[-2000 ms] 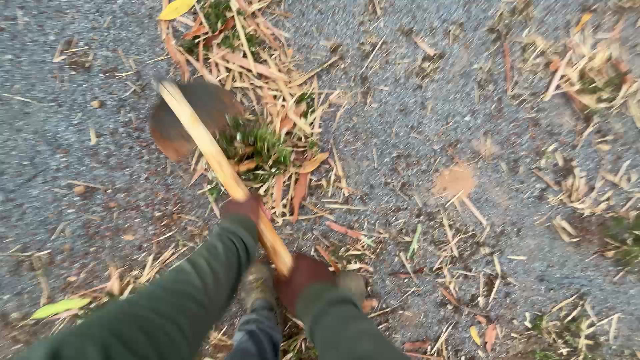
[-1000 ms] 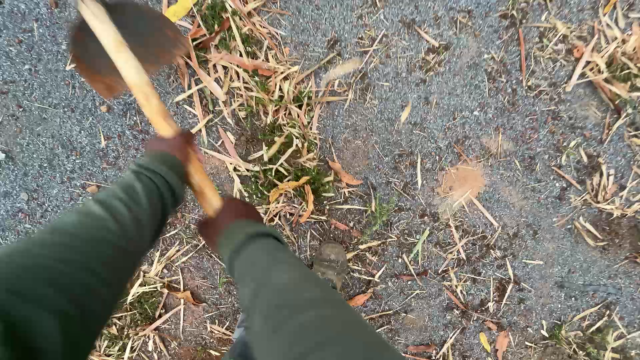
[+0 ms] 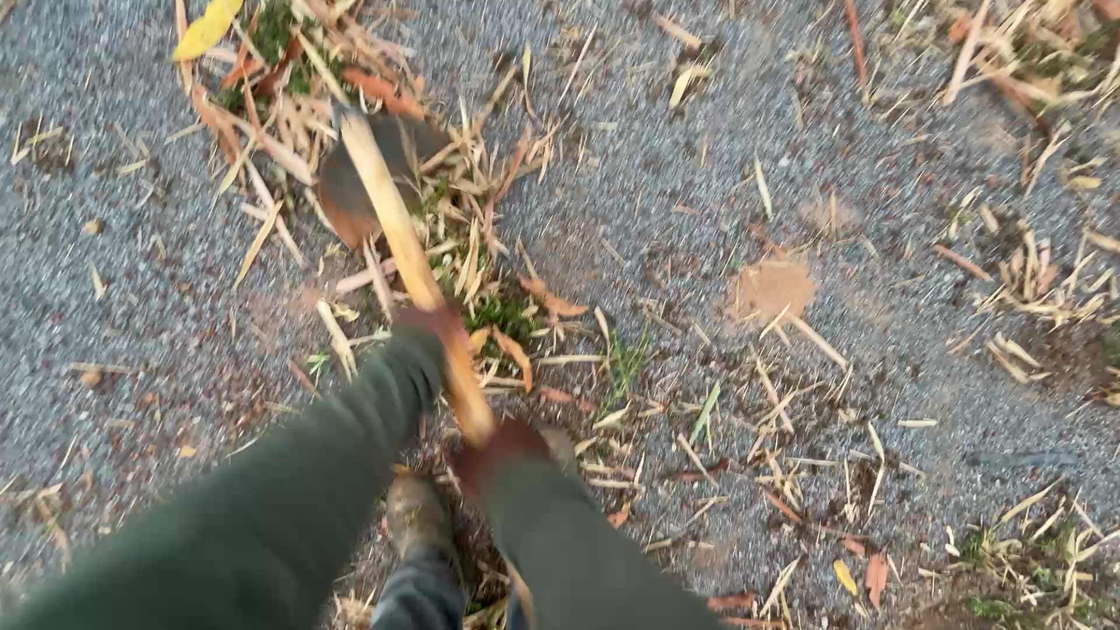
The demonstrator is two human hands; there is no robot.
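A hoe with a pale wooden handle [image 3: 394, 219] and a broad, dark, rounded metal blade [image 3: 350, 188] slants across the left half of the view. My left hand [image 3: 435, 325] grips the middle of the handle, partly blurred. Lower down, close to my feet, my right hand [image 3: 499, 451] is closed around the handle. The blade lies against a strip of dry leaves and grass [image 3: 472, 219], which covers part of its right edge. Green sleeves cover both arms.
My boot [image 3: 418, 516] stands just below my hands. Grey gravelly ground [image 3: 612, 175] carries scattered straw, a reddish dirt patch [image 3: 772, 289], a yellow leaf [image 3: 207, 29] and debris clumps [image 3: 1041, 61] at the right.
Both hands, still around the handle, have moved right since a second ago. The hoe blade has moved from the upper left onto the leaf strip.
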